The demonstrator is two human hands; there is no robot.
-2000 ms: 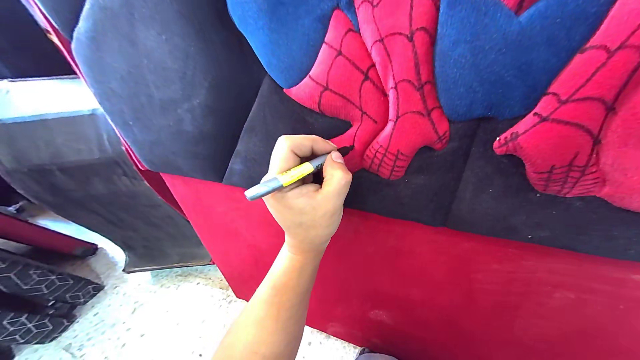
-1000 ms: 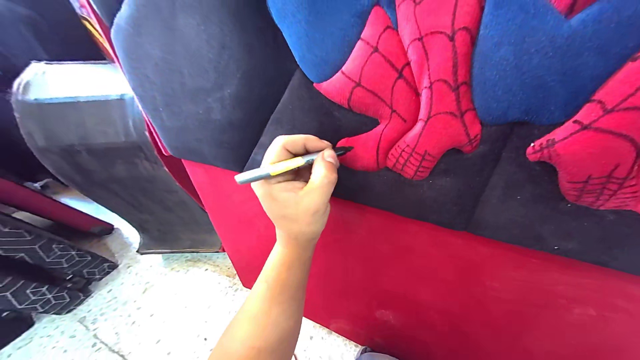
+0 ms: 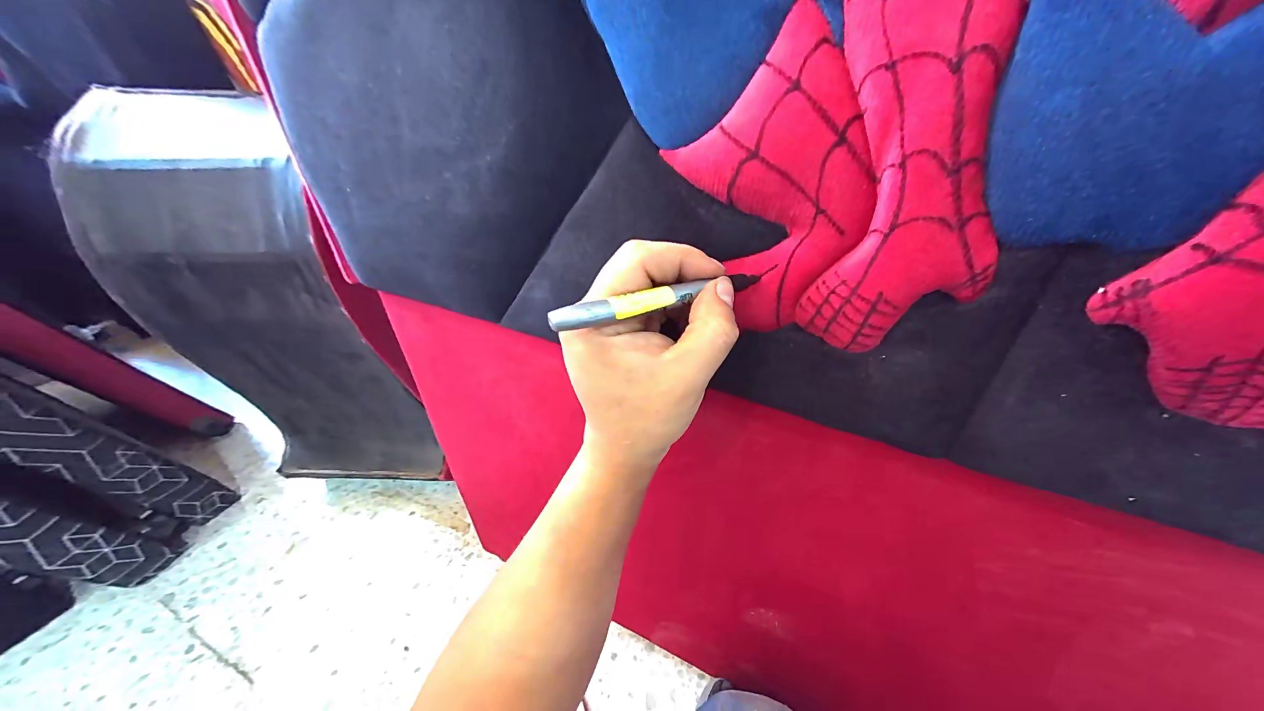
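My left hand [image 3: 647, 346] holds a grey marker pen [image 3: 594, 314] with a yellow band between thumb and fingers. Its black tip points right and lies at the toe end of a padded red foot [image 3: 820, 202]. Dark web lines cover part of this foot, and a short dark stroke runs beside the tip. A second red foot [image 3: 918, 188] with web lines and a toe grid adjoins it on the right. Farther right is another red padded piece [image 3: 1200, 326], also lined. Blue padded shapes [image 3: 1116, 118] border the red ones. My right hand is out of view.
The figures sit on a black padded panel [image 3: 889, 395] above a red fabric border [image 3: 889, 533]. A dark upholstered piece [image 3: 227, 326] stands at left, near black patterned fabric [image 3: 109, 484]. Speckled floor [image 3: 326, 592] shows below.
My left hand stays by the same red foot, still gripping the marker pen. A short dark stroke now shows beside the pen tip. The view has shifted to the left.
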